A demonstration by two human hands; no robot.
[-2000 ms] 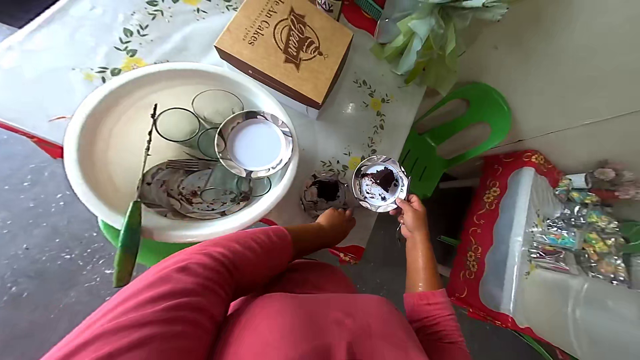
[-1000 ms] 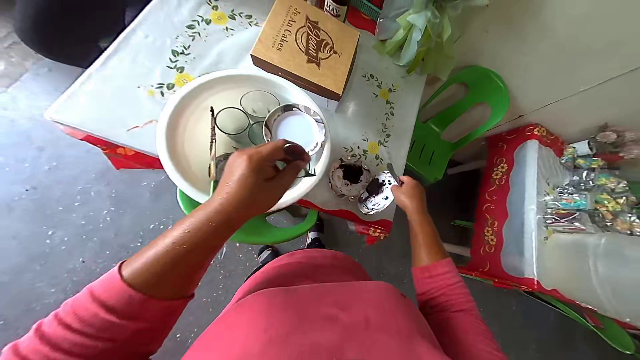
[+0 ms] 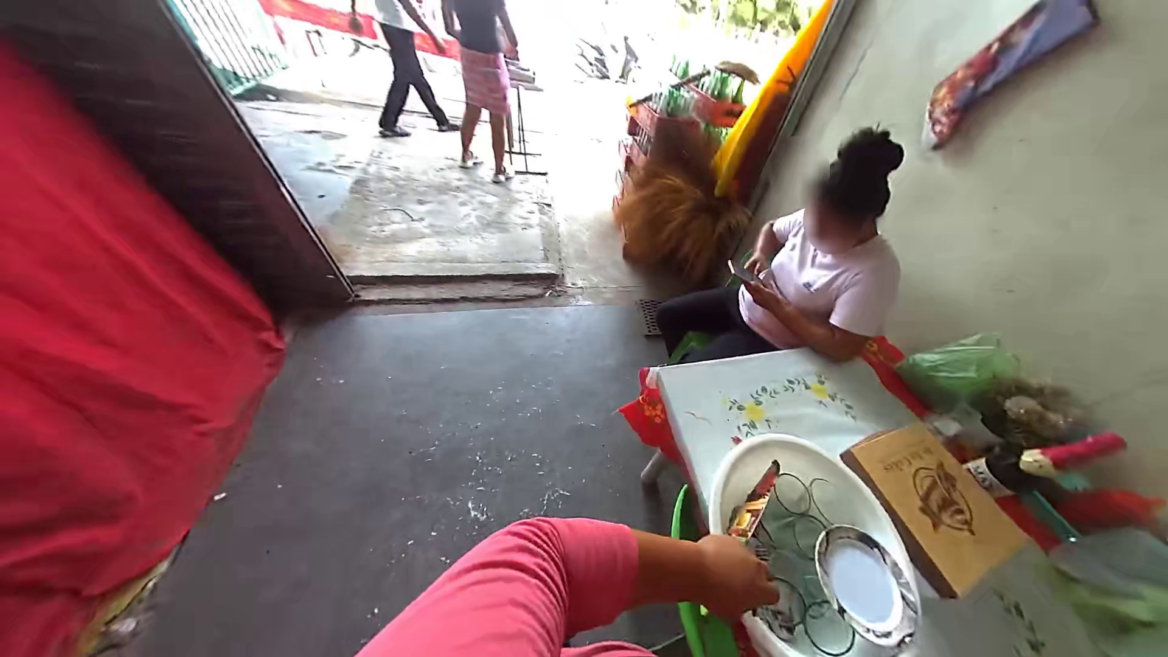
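My left hand (image 3: 735, 577) reaches from the pink sleeve over the near left rim of a white plastic basin (image 3: 725, 474). Its fingers point down into the basin, beside fork tines (image 3: 759, 549); whether they grip anything is hidden. Several clear drinking glasses (image 3: 792, 495) lie in the basin. A plate with a patterned rim and white centre (image 3: 862, 582) rests on them at the right. A long, narrow, shiny object with red and yellow colouring (image 3: 754, 506), perhaps a blade, leans at the left inside the basin. My right hand is out of view.
The basin stands on a table with a floral cover (image 3: 693, 401), beside a brown cake box (image 3: 940, 511). A seated person (image 3: 812, 274) leans on the far side, holding a phone. A green plastic chair (image 3: 698, 630) is below the basin; bottles and a green bag (image 3: 958, 365) line the wall.
The view has swung strongly toward the doorway. My left hand, first at the dark-smeared dish beside the basin, is now low at the basin's near left side. My right hand has left the view.
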